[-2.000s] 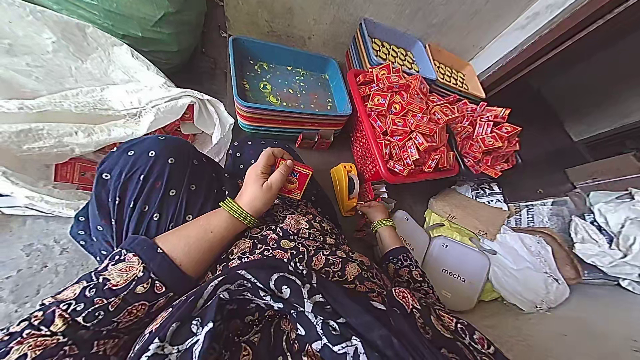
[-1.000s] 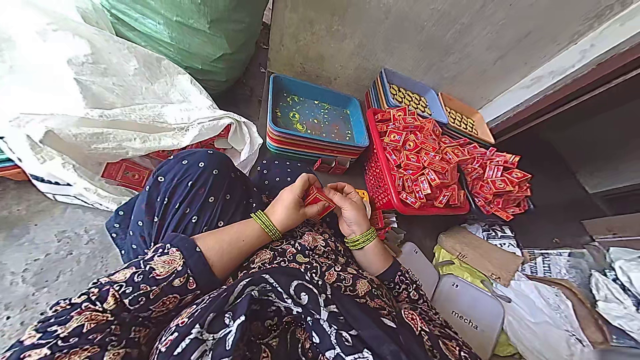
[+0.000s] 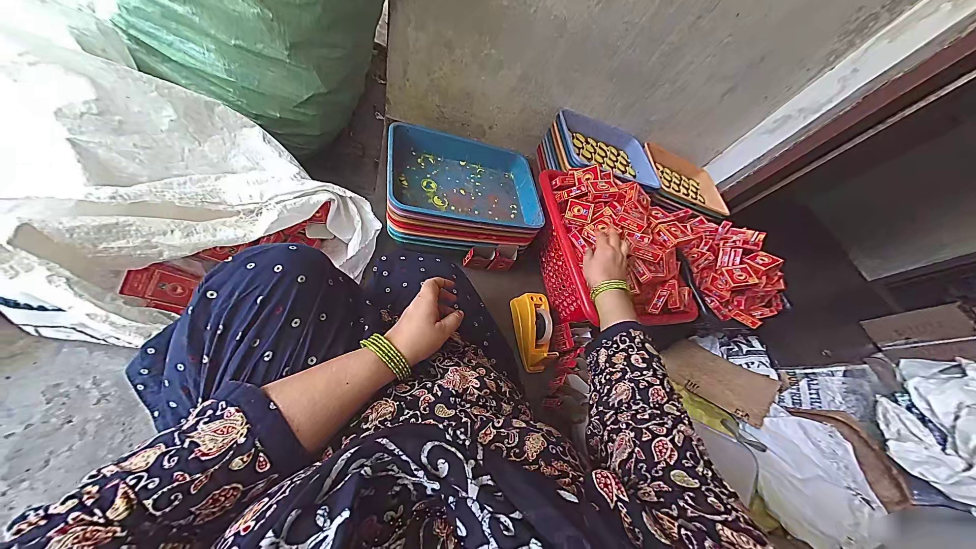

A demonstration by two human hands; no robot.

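Observation:
My left hand (image 3: 425, 320) rests above my lap, fingers loosely curled, with nothing visible in it. My right hand (image 3: 608, 263) reaches over the red plastic basket (image 3: 561, 267) and touches the heap of small red printed boxes (image 3: 637, 221) in it; its fingertips lie among the boxes, and whether it holds one cannot be told. Between my knee and the basket stands a yellow tape dispenser (image 3: 528, 332) with a roll of tape. Another pile of red boxes (image 3: 736, 267) lies in a dark container right of the basket.
Stacked trays (image 3: 465, 232) with a blue one on top stand left of the basket. Behind it, a blue tray (image 3: 640, 152) and an orange tray (image 3: 720, 200) hold small yellowish pieces. A white sack (image 3: 152, 183) with red boxes (image 3: 164, 284) lies left; cardboard (image 3: 724, 381) and plastic bags lie right.
A second ago both hands held a small red box together over my lap. My right hand has moved away to the heap in the basket; no box shows in my left hand now.

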